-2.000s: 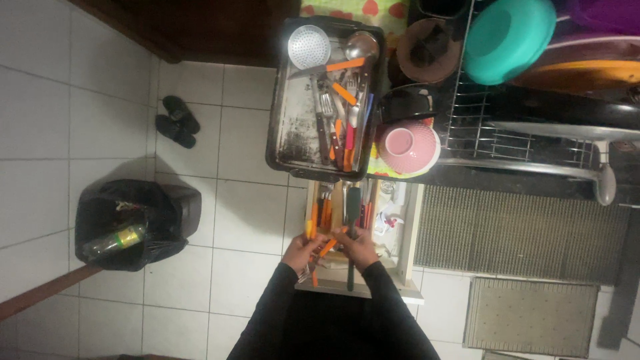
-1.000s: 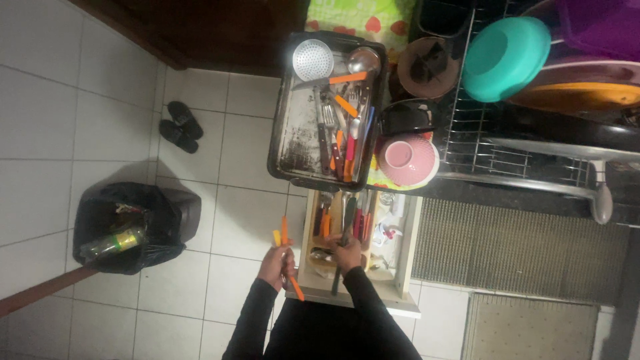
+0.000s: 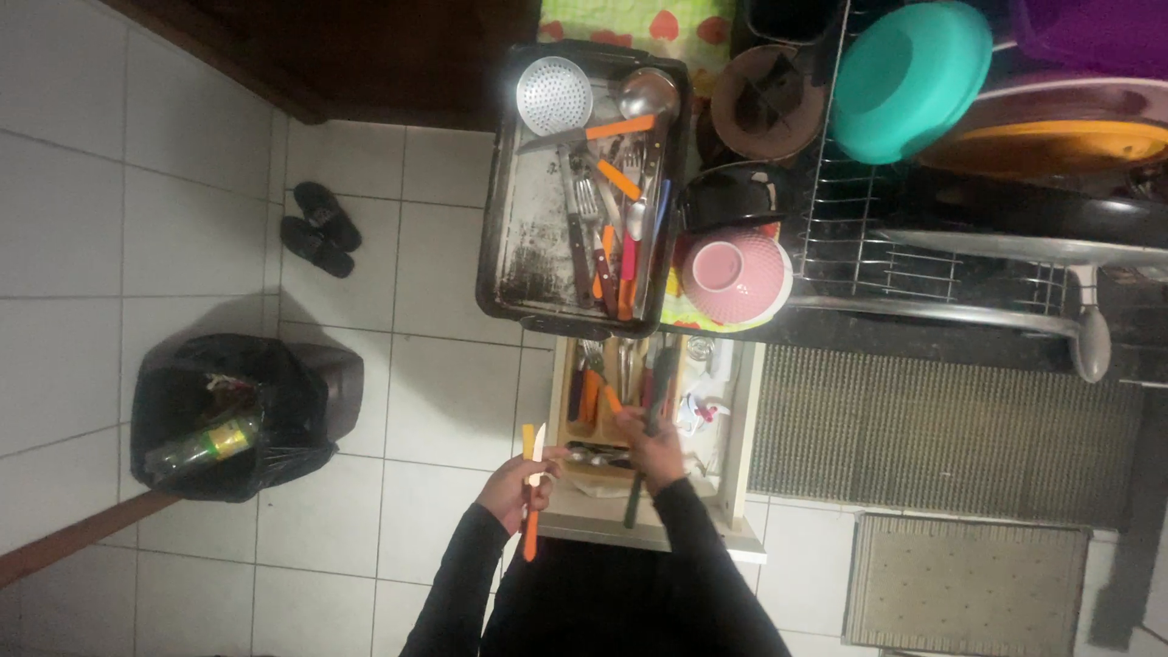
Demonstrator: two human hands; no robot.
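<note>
My left hand (image 3: 518,488) holds an orange-handled knife (image 3: 532,520) and a yellow-handled utensil (image 3: 528,443) together, left of the open drawer (image 3: 750,429). Over the drawer, my right hand (image 3: 655,447) grips an orange-handled fork (image 3: 602,379), its tines pointing away from me. A long dark-green utensil (image 3: 632,497) passes under or through the same hand; which of the two I cannot tell. Inside the drawer, a cutlery tray (image 3: 610,429) has orange and dark handles in its compartments. Beyond it, a worn baking pan (image 3: 538,246) holds a skimmer (image 3: 554,97), a ladle (image 3: 649,94), knives and forks.
A pink bowl (image 3: 737,276) stands upside down right of the pan, near a black pot (image 3: 730,196). A wire dish rack (image 3: 844,219) carries a teal bowl (image 3: 912,82) and pans. On the floor are a lined trash bin (image 3: 274,438), slippers (image 3: 319,228) and a mat (image 3: 967,584).
My hands were close together over the drawer two seconds ago, then moved apart. An orange-handled fork is now in my right hand, which held only the dark utensil visibly one second ago.
</note>
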